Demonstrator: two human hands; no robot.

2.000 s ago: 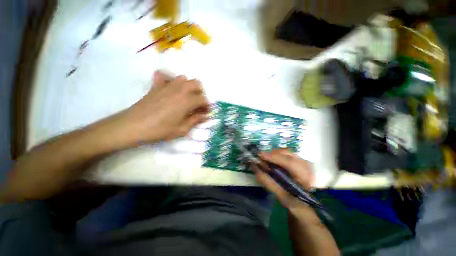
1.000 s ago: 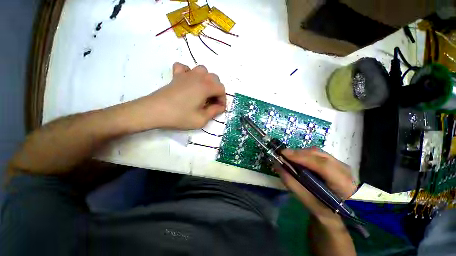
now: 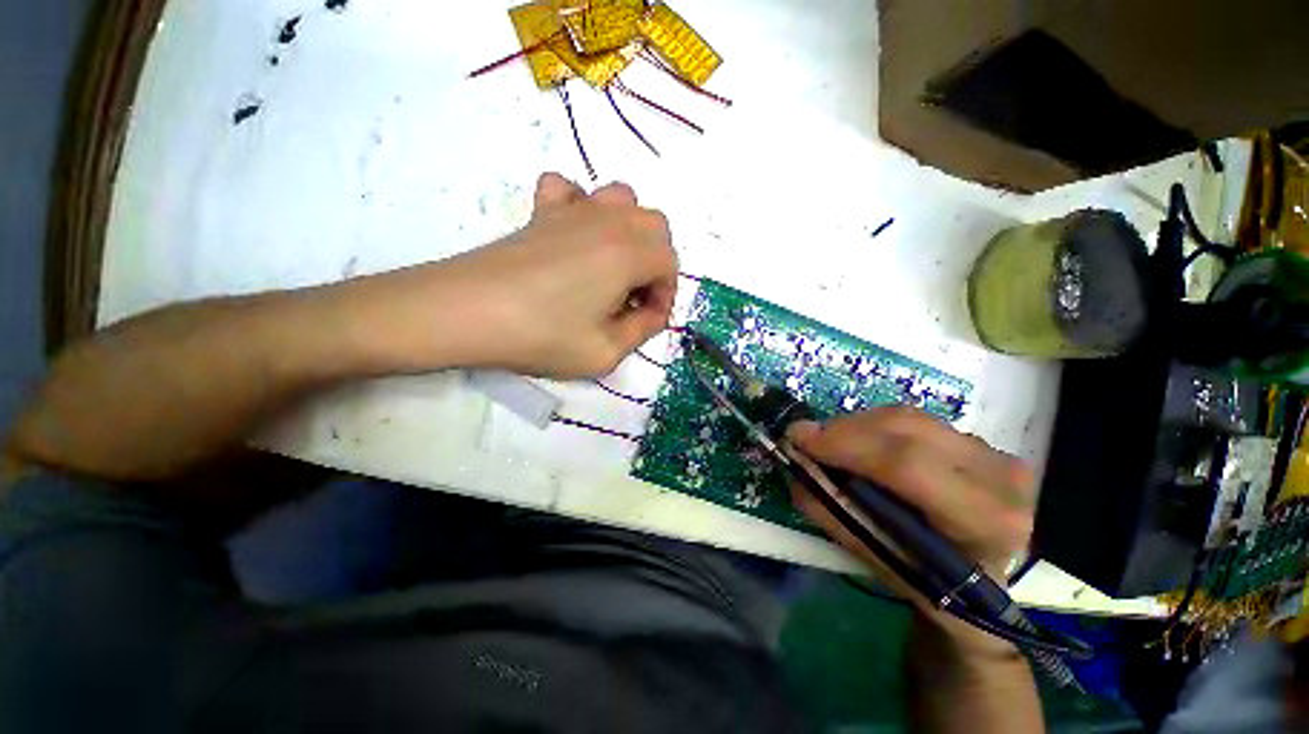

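A green circuit board panel [image 3: 847, 376] with silvery pads lies flat near the table's front edge. My right hand [image 3: 919, 480] holds a black soldering iron [image 3: 897, 534] like a pen, its tip at the panel's upper left edge. My left hand [image 3: 610, 280] is closed at that same edge, fingertips pinching a thin lead wire beside the iron tip; most of what it grips is hidden. Several dark lead wires [image 3: 603, 429] stick out from the panel's left edge. A white strip [image 3: 513, 397] lies under them, left of the panel.
Amber pieces with red and black leads [image 3: 610, 43] lie at the top. A brown cardboard box [image 3: 976, 136] stands behind. A round yellowish pot [image 3: 1059, 287] and a black station [image 3: 1120, 473] are at the right, with green panels [image 3: 1263, 552] beyond. A dark offcut [image 3: 881, 227] lies behind the panel.
The view has steadied and shifted, so the table's things sit further right. The iron tip has moved to the panel's left edge, close to my left fingertips.
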